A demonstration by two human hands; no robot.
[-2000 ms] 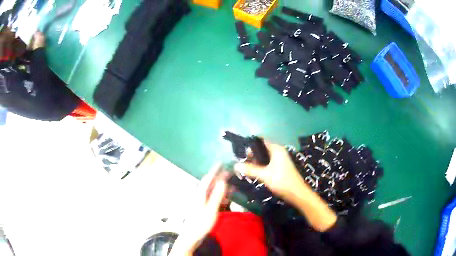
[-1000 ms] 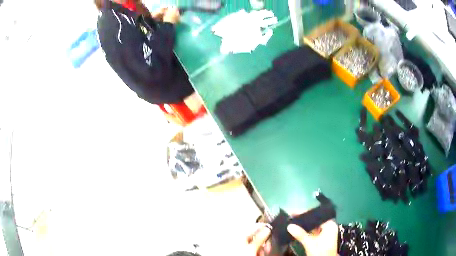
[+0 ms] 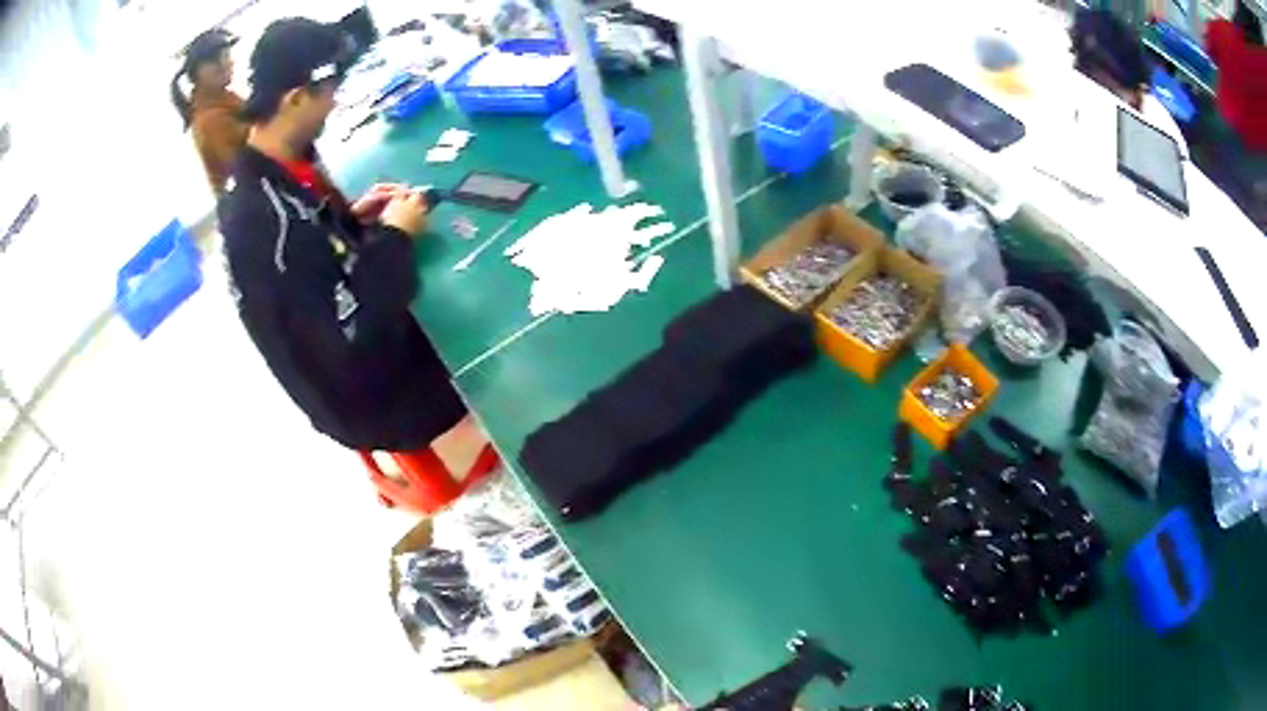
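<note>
A black strap point(image 3: 785, 678) with a small silver fitting at its tip sticks up from the bottom edge, over the bench's front side. Neither of my hands shows; what holds the strap is cut off by the picture's edge. The nearer heap of black straps with silver fittings point(image 3: 980, 699) shows only as a sliver at the bottom edge. The farther heap of black straps point(image 3: 1003, 531) lies loose at the right. A long row of stacked black straps point(image 3: 667, 400) lies across the middle of the green bench.
Yellow-orange boxes point(image 3: 878, 317), a clear bowl point(image 3: 1025, 327) and clear bags point(image 3: 1132, 410) of silver bits stand along the shelf. A small blue bin point(image 3: 1169, 571) is at right. White cards point(image 3: 591, 257) lie near a seated coworker point(image 3: 313, 299). An open carton point(image 3: 535, 676) stands on the floor.
The view has swung up and along the bench. My hands, seen earlier holding black straps, have dropped out at the bottom. The coworker, shelf and far bench have come into view.
</note>
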